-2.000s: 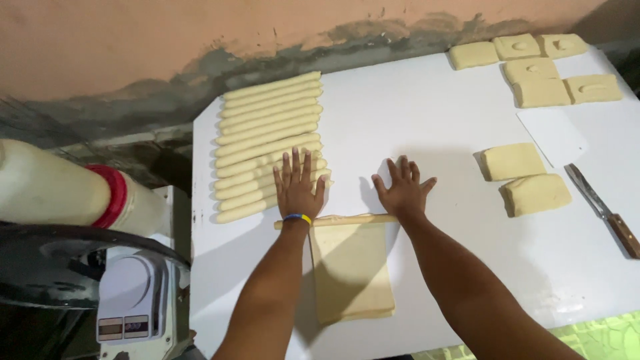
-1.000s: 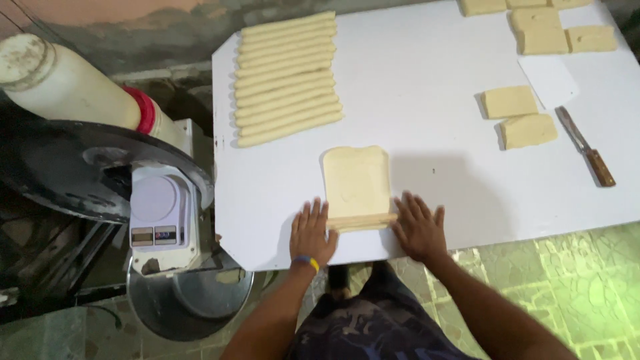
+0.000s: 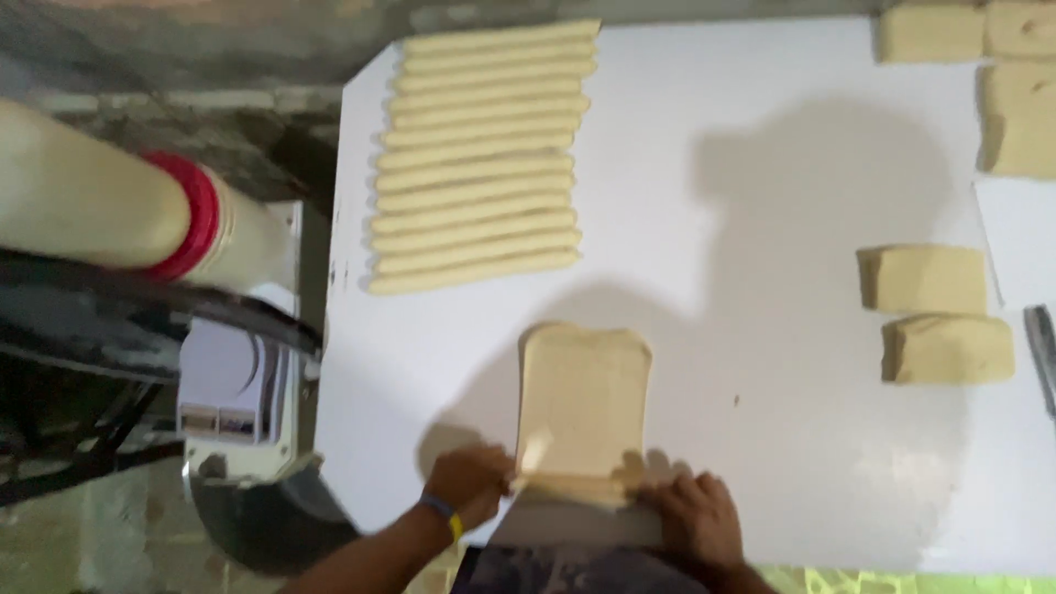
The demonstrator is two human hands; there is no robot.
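A flat rectangular sheet of dough (image 3: 584,396) lies on the white table, its near edge folded or rolled along a thin wooden-coloured strip (image 3: 577,487), which is blurred. At the left end of that edge is my left hand (image 3: 472,487), fingers curled, with a blue and yellow wristband below it. My right hand (image 3: 697,511) is at the right end, fingers bent. Whether either hand pinches the dough or the strip is unclear. Rolled dough ropes (image 3: 478,173) lie side by side at the upper left of the table.
Folded dough pieces (image 3: 932,279) lie at the right, with more dough blocks (image 3: 931,35) at the upper right. A knife (image 3: 1043,351) is at the right edge beside a white sheet (image 3: 1023,239). Left of the table (image 3: 429,371) are a kitchen scale (image 3: 223,371) and a red-banded container (image 3: 194,214).
Both hands have moved from the far end of the dough sheet to its near end, and their spread fingers have curled. The view has tilted down.
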